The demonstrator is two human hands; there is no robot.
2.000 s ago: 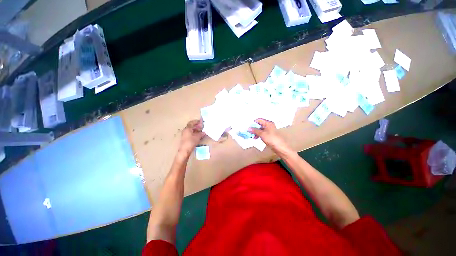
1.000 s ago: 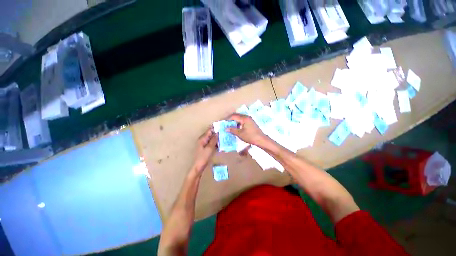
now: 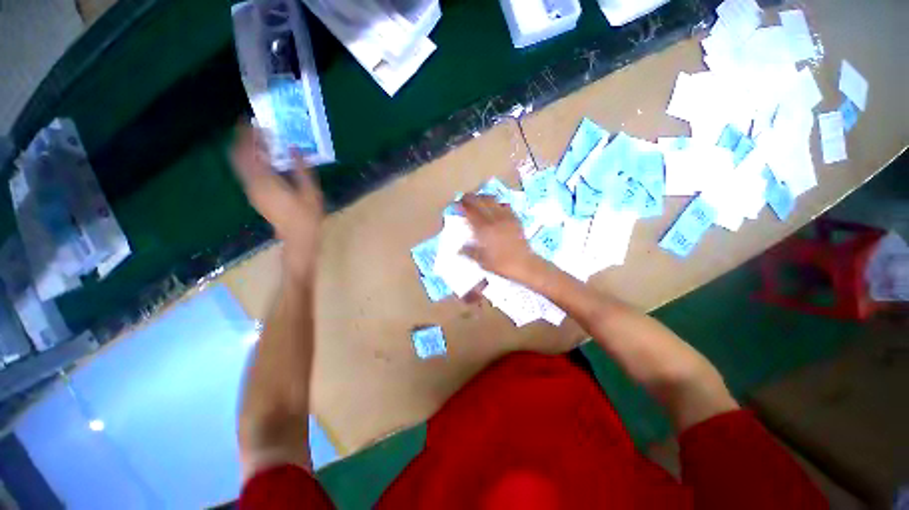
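My left hand [image 3: 281, 191] is blurred, over the near end of a clear plastic box [image 3: 282, 75] on the green belt. A blue leaflet [image 3: 290, 112] lies in that box, above a dark shape. I cannot tell if the hand touches the box or holds anything. My right hand [image 3: 495, 234] rests on the left end of the heap of white leaflets [image 3: 602, 231] and blue leaflets [image 3: 634, 169], fingers bent; its grip is hidden. A small blue slip [image 3: 430, 342] lies alone on the cardboard bench cover [image 3: 364, 299].
More clear boxes lie on the green belt [image 3: 179, 120], at the top [image 3: 384, 40] and left [image 3: 68, 204]. A dark belt edge [image 3: 399, 164] runs behind the bench. A blue sheet [image 3: 150, 388] covers the bench's left. A red stool [image 3: 819, 267] stands on the floor at right.
My left hand has moved from the leaflet to the box on the belt. My right hand has let go of the blue leaflet before me and is at the heap. The view has shifted.
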